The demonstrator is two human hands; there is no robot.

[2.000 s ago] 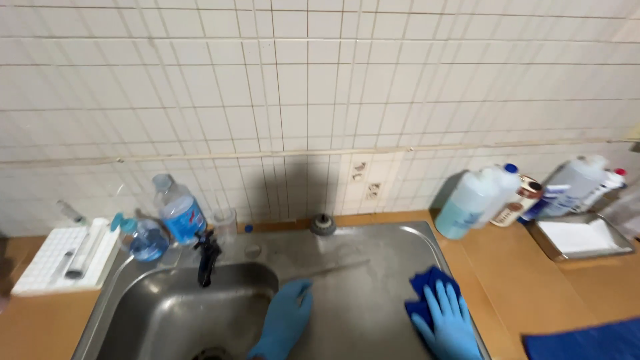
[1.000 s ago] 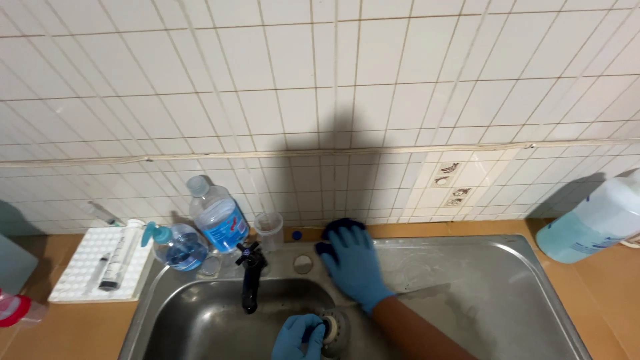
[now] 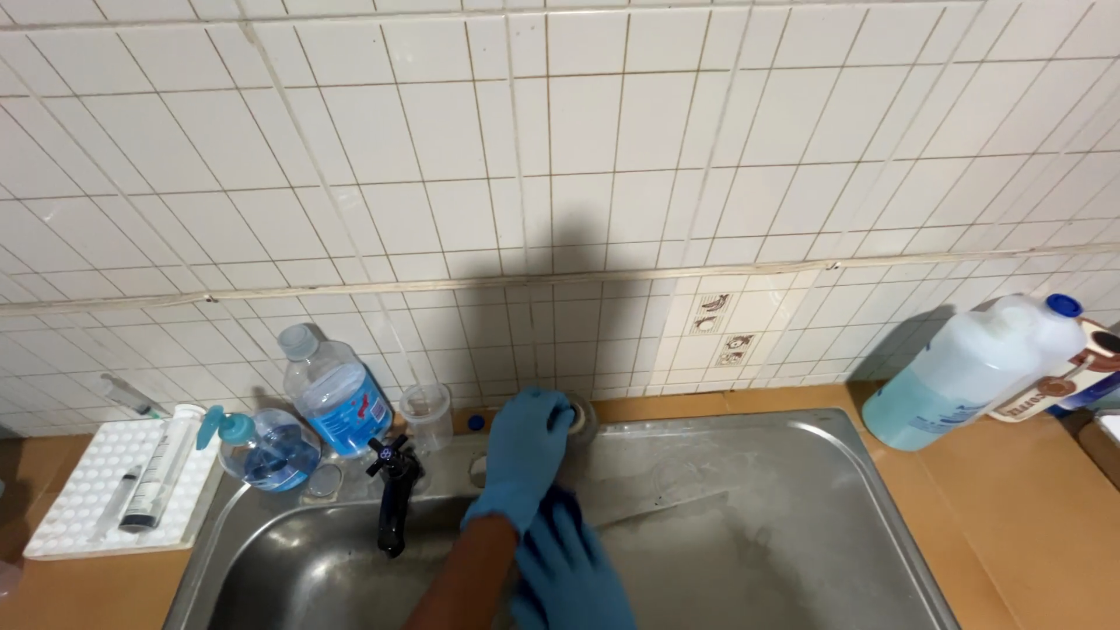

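My left hand (image 3: 528,451), in a blue glove, is closed on a small round metal sink strainer (image 3: 579,417) at the back rim of the stainless-steel sink (image 3: 682,468). Just below it, my gloved right hand (image 3: 569,564) presses a dark blue cloth (image 3: 560,503) near the divider between basin and drainboard; the cloth is mostly hidden under the fingers. The black tap (image 3: 395,494) stands to the left of both hands. Behind it are a clear plastic cup (image 3: 426,416) and a small blue cap (image 3: 476,423).
A bottle of blue liquid (image 3: 337,394) and a pump bottle (image 3: 271,451) stand at the back left, beside a white rack with syringes (image 3: 87,490). On the right counter are a large bottle of pale green liquid (image 3: 949,376) and a brown-and-white bottle (image 3: 1063,376). Behind is a tiled wall.
My left hand has carried the strainer from the basin side to the sink's back rim. My right hand has come down from the rim with the cloth.
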